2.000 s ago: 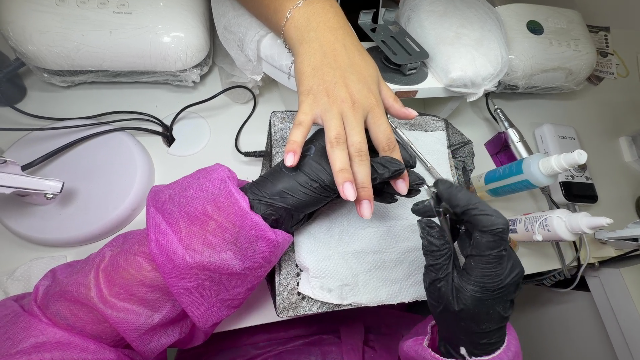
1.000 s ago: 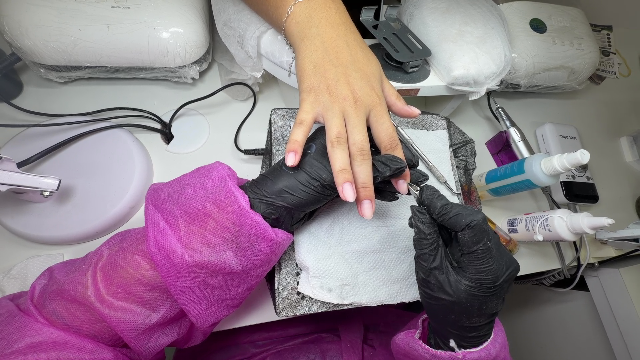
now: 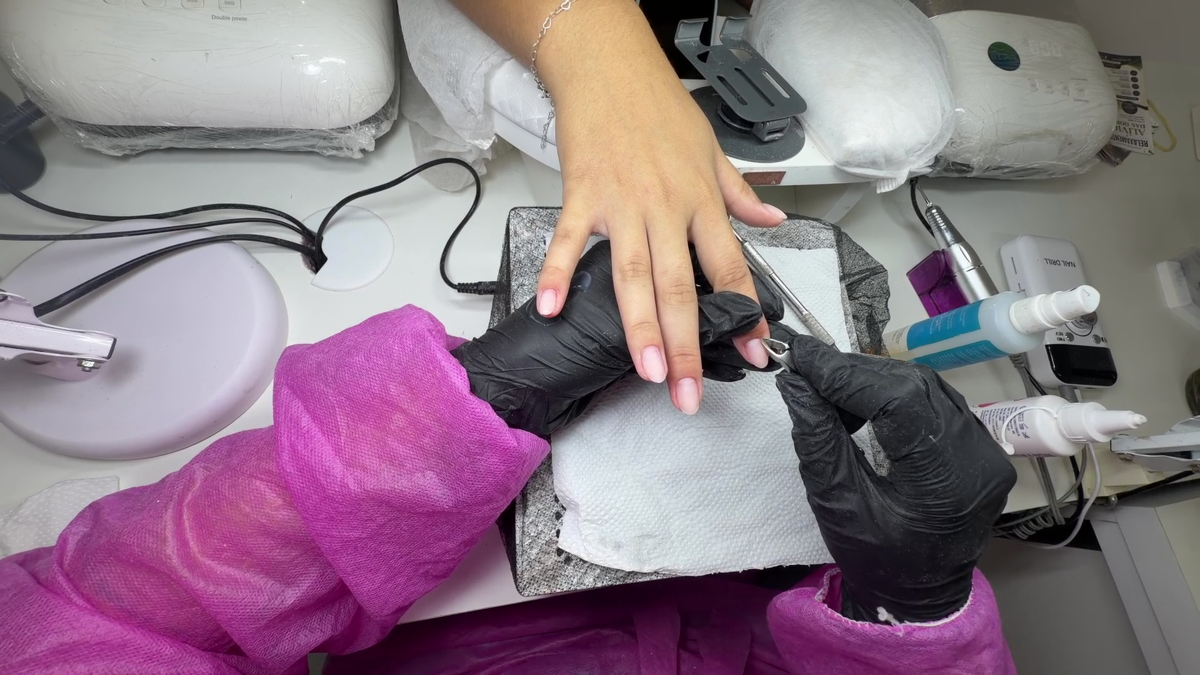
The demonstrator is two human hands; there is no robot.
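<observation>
Another person's hand (image 3: 647, 197), palm down with pale pink nails, lies over my left hand (image 3: 581, 337), which wears a black glove. My left thumb and fingers grip that person's index finger (image 3: 724, 258) close to its tip. In its black glove, my right hand (image 3: 891, 459) is closed on a small metal cuticle nipper (image 3: 776, 349), its jaws at the side of the same fingernail. Most of the nipper is hidden in my palm. A thin metal manicure tool (image 3: 787, 291) lies on the white paper towel (image 3: 684, 487) beneath the hands.
At the right are a blue-labelled spray bottle (image 3: 975, 328), a white nozzle bottle (image 3: 1041, 427), a nail drill handpiece (image 3: 961, 253) and its control box (image 3: 1050, 262). A plastic-wrapped white device (image 3: 206, 66), black cables (image 3: 403, 178) and a round lamp base (image 3: 141, 328) lie left. A phone stand (image 3: 745, 84) is behind.
My right hand has brought the nipper's jaws to the index fingertip. Two seconds ago a long metal tool lay near that hand, lower jaws unseen. My left hand keeps its hold.
</observation>
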